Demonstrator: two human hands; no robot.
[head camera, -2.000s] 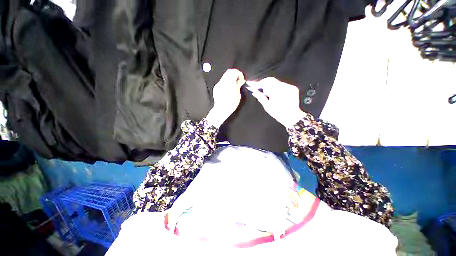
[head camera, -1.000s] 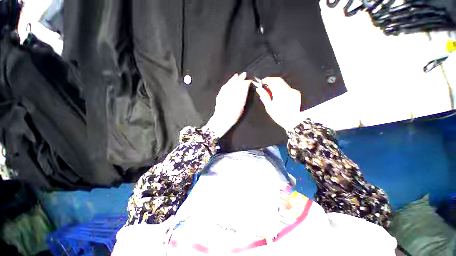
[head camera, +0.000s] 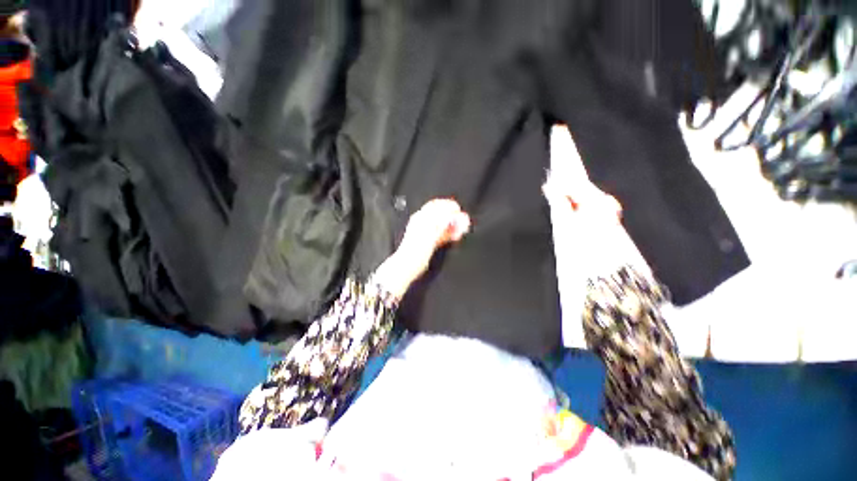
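A black jacket (head camera: 489, 272) is spread on the white-topped table (head camera: 742, 324), its lower edge near my apron. Its sleeve (head camera: 648, 188) lies apart from the body on the right, with white tabletop showing between. My left hand (head camera: 432, 235) is on the jacket body with fingers curled; whether it pinches cloth is unclear. My right hand (head camera: 584, 211) is between the body and the sleeve, blurred and overexposed. A small reddish spot shows at its fingers, but I cannot tell what it holds.
More dark jackets (head camera: 160, 178) are heaped at the left. Tangled black hangers (head camera: 799, 103) lie at the upper right. A blue plastic crate (head camera: 169, 423) stands below the table at the lower left. Something orange-red (head camera: 13, 113) shows at the far left edge.
My hands were close together over the jacket and are now apart; the right has moved right and down. The sleeve now lies away from the body. The view has shifted.
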